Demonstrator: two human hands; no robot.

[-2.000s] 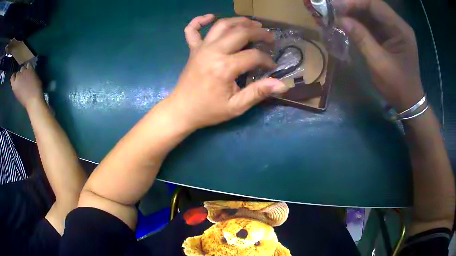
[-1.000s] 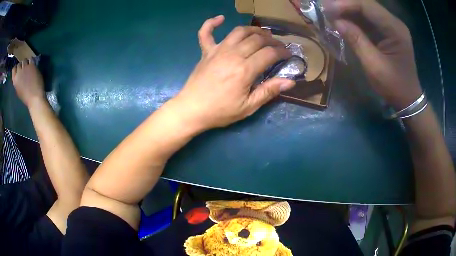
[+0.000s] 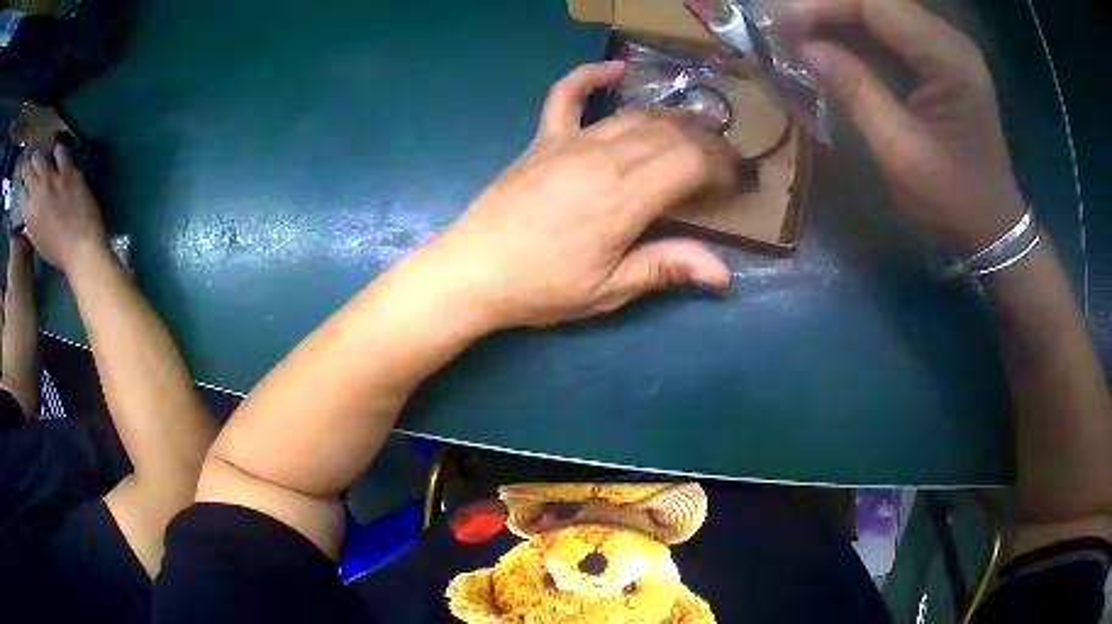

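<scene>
An open small carton (image 3: 771, 219), brown inside with a dark outside, lies on the dark-green table with its lid raised at the back. A black cable (image 3: 707, 102) curves inside it beside a crinkly clear bag (image 3: 668, 73). My left hand (image 3: 610, 207) reaches over the carton's left and front part, fingers bent inside and thumb outside the front edge; its fingertips are partly hidden. My right hand (image 3: 908, 116) is above the carton's right side and holds a clear plastic accessory bag (image 3: 762, 49) with a silver-white part and a small red patch.
The glossy green table (image 3: 585, 390) has a pale curved front edge. At the far left another person's hand (image 3: 55, 201) is on a small open carton (image 3: 37, 122), with dark items behind it. A bear print (image 3: 591, 567) on black clothing and a blue seat (image 3: 378, 542) lie below the edge.
My left hand has moved right and towards the carton's front, its thumb now outside the edge. My right hand has shifted slightly left with the bag. The neighbour's hand moved slightly.
</scene>
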